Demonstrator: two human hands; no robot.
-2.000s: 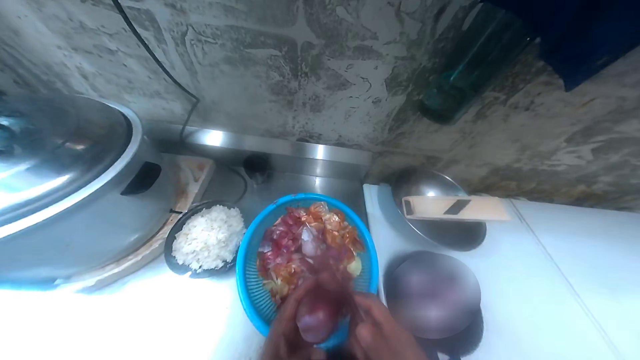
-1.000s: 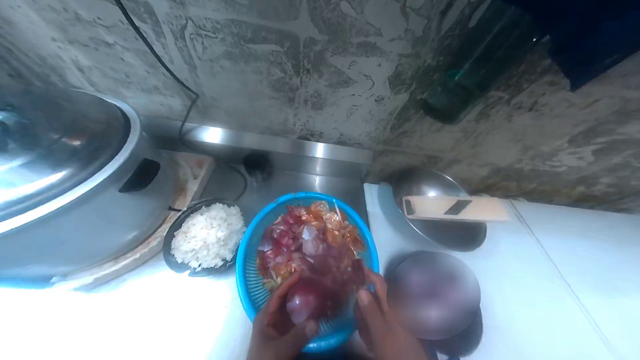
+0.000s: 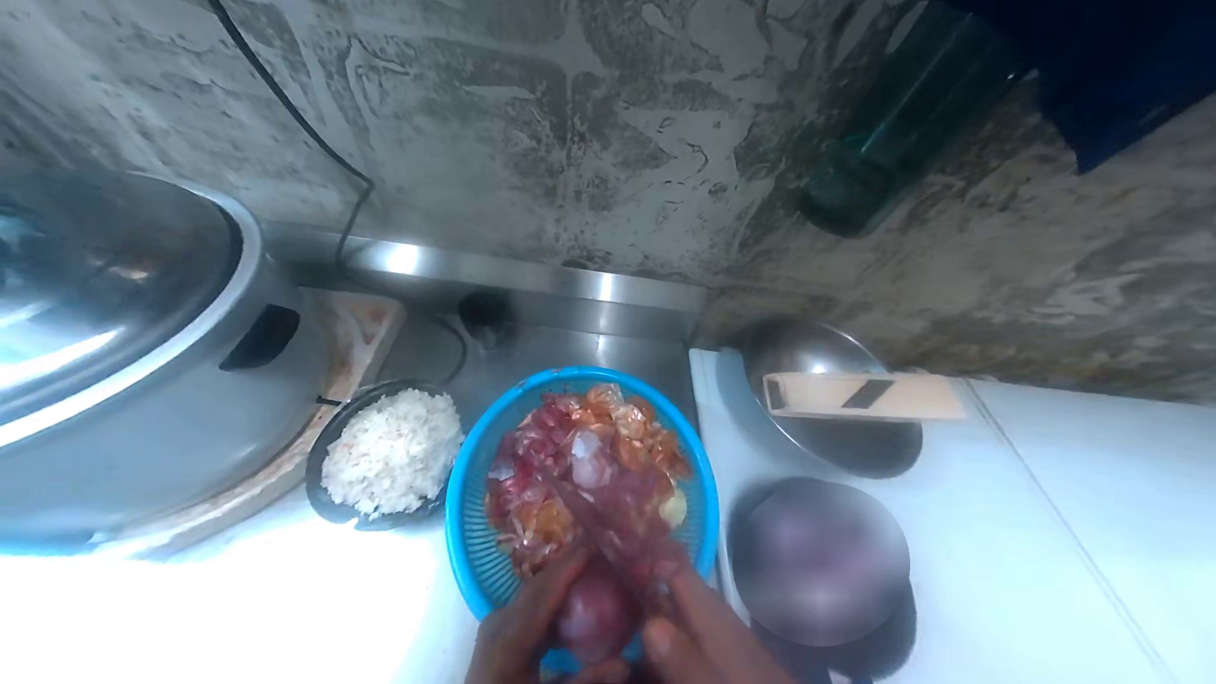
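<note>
A red onion (image 3: 597, 613) sits in my left hand (image 3: 527, 622), low over the near side of a blue plastic basket (image 3: 705, 475). My right hand (image 3: 703, 627) is close on the onion's right, and a blurred dark blade, apparently a knife (image 3: 594, 522), slants up and left from between the hands. Its handle is hidden in the right hand. Onion skins (image 3: 636, 427) and reddish peeled pieces (image 3: 541, 437) fill the basket under the hands.
Left of the basket stands a dark bowl of white rice (image 3: 391, 454), beside a large lidded metal pot (image 3: 171, 427). At right are a blurred round purplish container (image 3: 822, 560) and a steel bowl (image 3: 836, 446) with a flat slicer-like tool (image 3: 864, 395) across it.
The onion and both hands have shifted a little over the basket's near side. The blade shows more plainly now. The surrounding bowls and the pot have stayed in place.
</note>
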